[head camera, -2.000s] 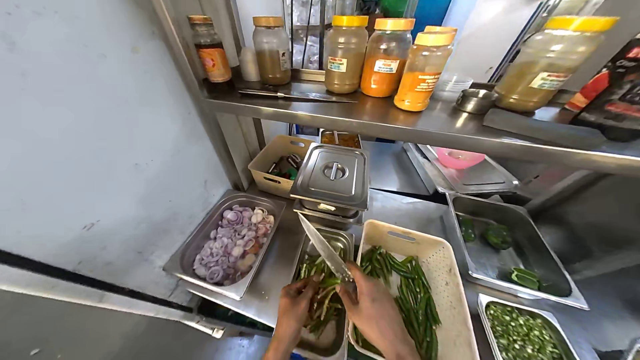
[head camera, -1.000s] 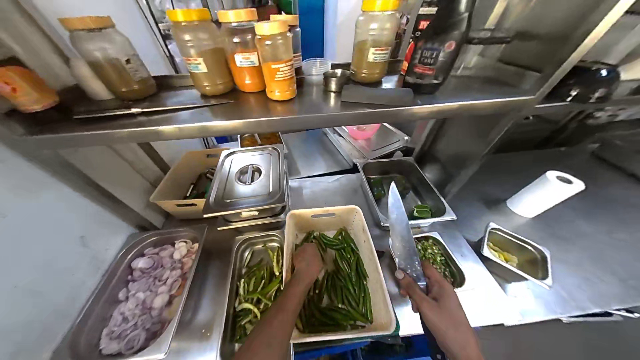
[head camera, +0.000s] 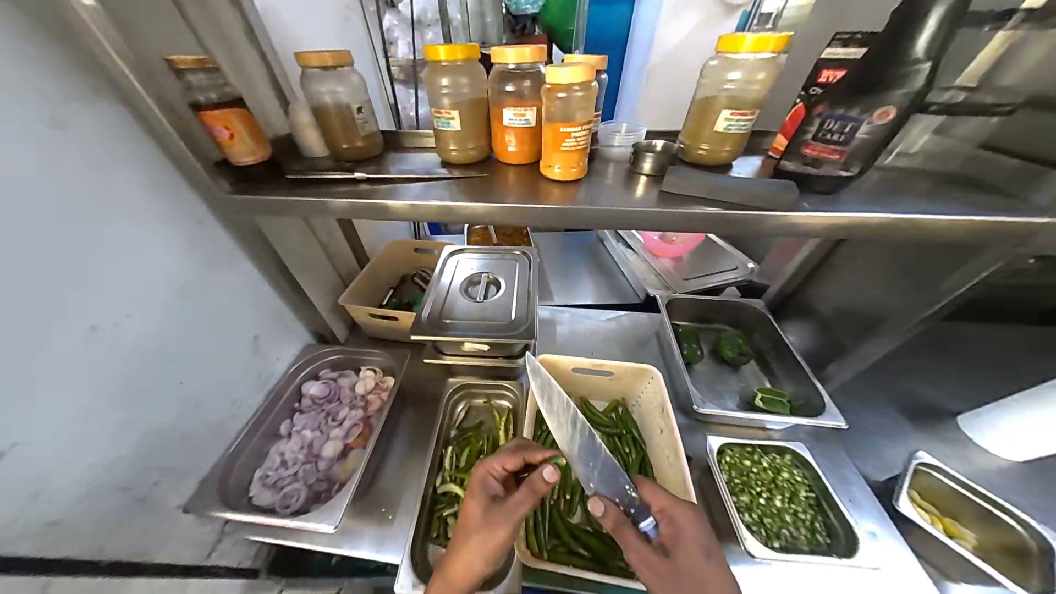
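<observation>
My left hand pinches a green chilli between thumb and fingers, over the gap between two containers. My right hand grips a large kitchen knife, its blade slanting up and left close to the chilli. Below the hands, a cream plastic basket holds many whole green chillies. Left of it stands a narrow steel pan with slit or cut green chillies. The knife's handle is mostly hidden in my right hand.
Sliced onions fill a steel pan at left. A lidded steel container stands behind. Right are a pan with green peppers and one of chopped green pieces. A steel shelf with jars crosses above.
My left hand was down in the chilli basket and is now raised, holding a chilli. The knife has moved left, from the basket's right side to above it. The view has shifted.
</observation>
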